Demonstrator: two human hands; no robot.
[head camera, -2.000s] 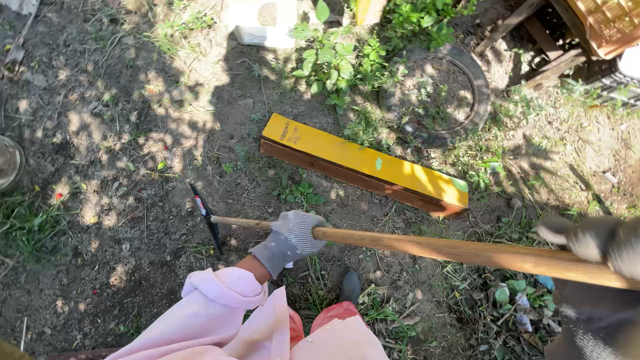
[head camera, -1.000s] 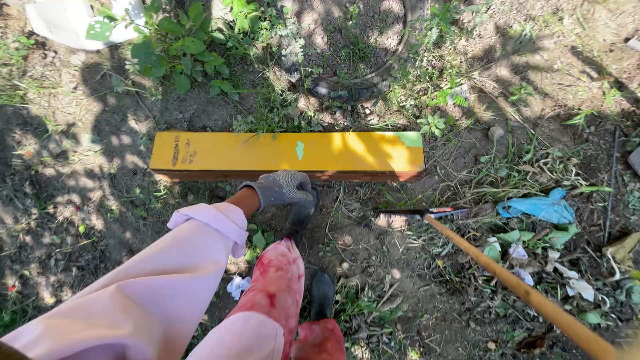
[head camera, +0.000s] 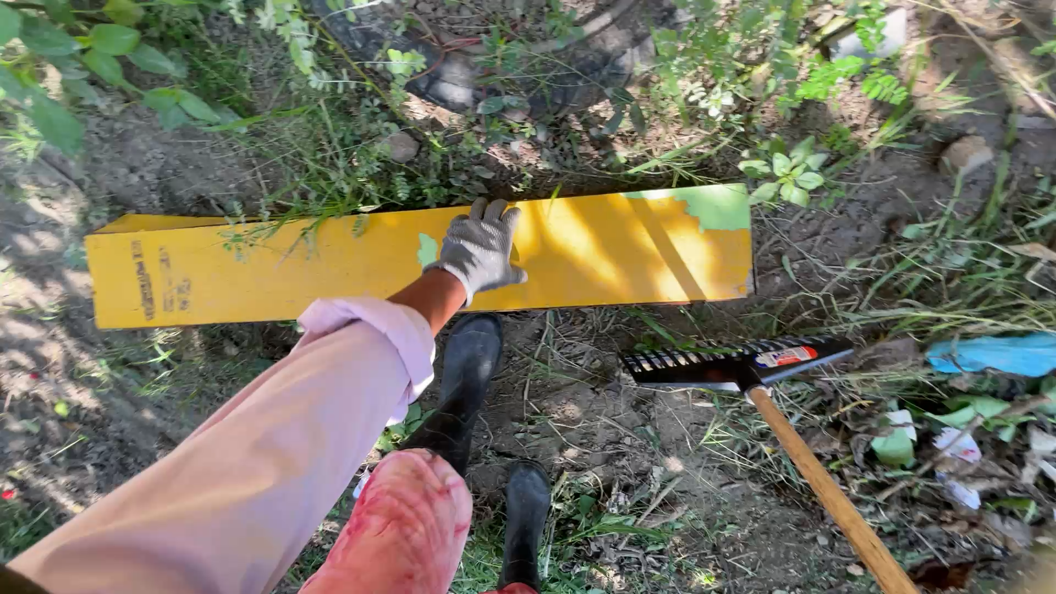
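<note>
My left hand, in a grey knit glove, lies on the broad face of a long yellow board-like box near its middle, fingers spread toward the far edge. Black print marks its left end, and light green patches show at the middle and right end. Below its right part, on the soil, rests a black rake head with a red and white sticker. Its wooden handle runs down to the lower right edge. My right hand is out of view.
Beyond the box lies an old tyre with weeds around it. My black rubber boots stand just on the near side. A blue plastic scrap, dry leaves and litter lie at the right; leafy plants grow at the upper left.
My left hand has gone from the rake handle to the box. The rake head has moved from left of me to my right. The box's yellow face shows wider, and the view has shifted closer.
</note>
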